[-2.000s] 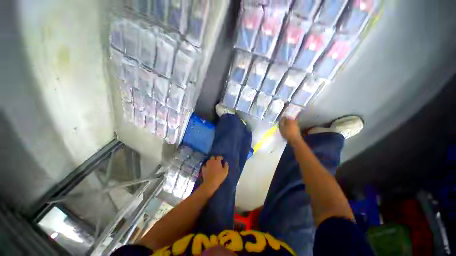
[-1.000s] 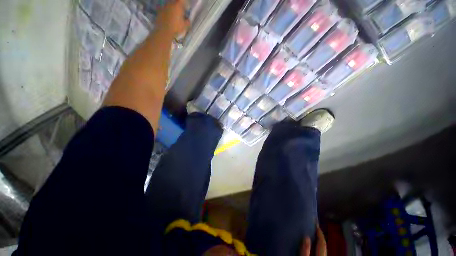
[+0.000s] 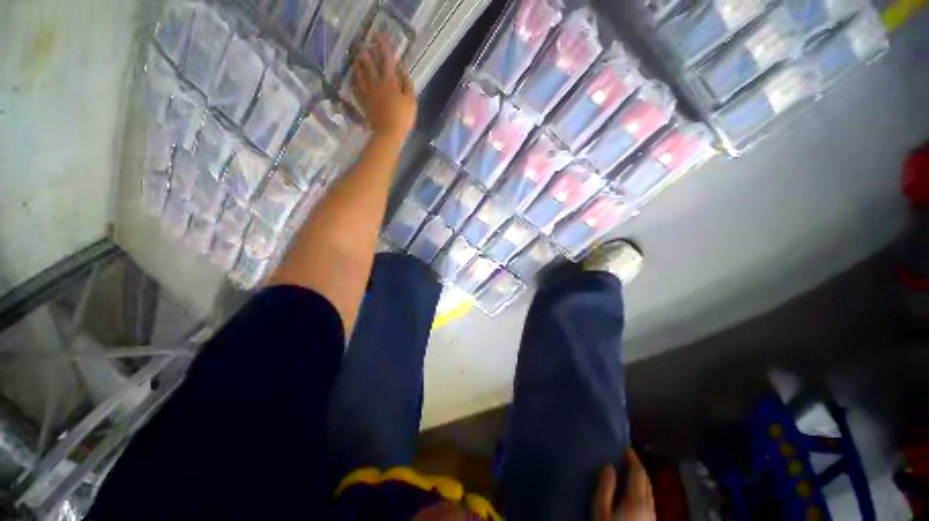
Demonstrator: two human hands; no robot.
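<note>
Clear blister trays of bagged flat products (image 3: 244, 97) lie on the shelf at the left. My left hand (image 3: 383, 90) is on the right part of these trays with its fingers spread, and holds nothing that I can see. More trays (image 3: 520, 168) stand on the floor in front of my feet, with bluish bagged products, some with pinkish-red parts. My right hand (image 3: 626, 494) hangs beside my right thigh at the bottom edge, partly cut off, with fingers a little apart and nothing visible in it.
Another tray stack (image 3: 764, 61) is on the floor at the upper right. A yellow line (image 3: 453, 307) runs near my shoes. A metal frame (image 3: 102, 377) is at the lower left. A blue object (image 3: 784, 458) and a red one (image 3: 917, 178) are at the right.
The view has swung right and the left arm now reaches over the shelf trays. My right hand has dropped from the floor trays to my thigh. More floor trays show at the upper right.
</note>
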